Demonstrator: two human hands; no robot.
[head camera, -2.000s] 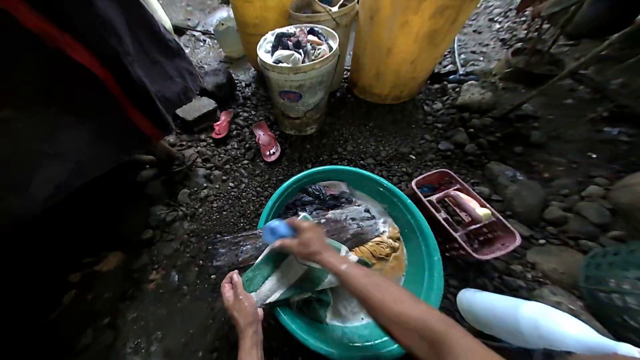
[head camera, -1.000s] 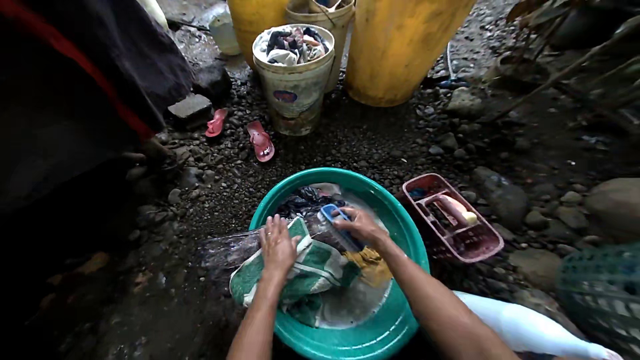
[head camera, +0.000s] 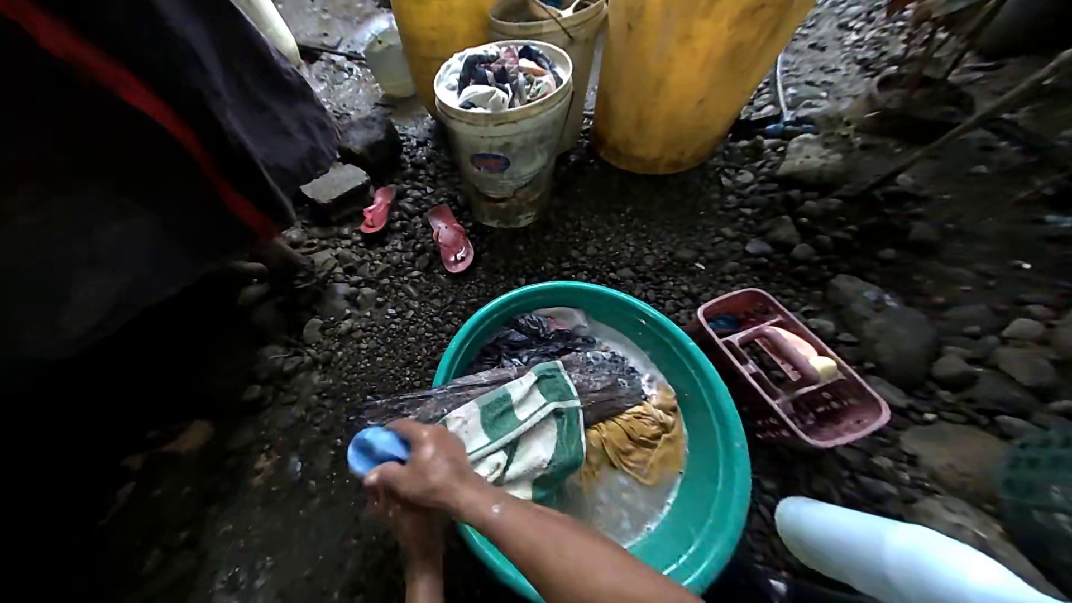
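My right hand grips a blue scrub brush just past the left rim of a green plastic basin. My left hand is below it, mostly hidden by the right hand, so its fingers do not show. A green and white checked cloth lies over a wet wooden board that rests across the basin. Dark wet cloth lies behind the board. A mustard-yellow cloth sits in cloudy water at the right side.
A pink plastic caddy stands right of the basin. A bucket of clothes, yellow containers and pink flip-flops are beyond on wet gravel. Dark hanging fabric is at the left, with a pale blue rounded object at lower right.
The right hand with the brush has moved left from over the basin to its left rim. The left hand has left its flat position on the checked cloth and is now under the right hand.
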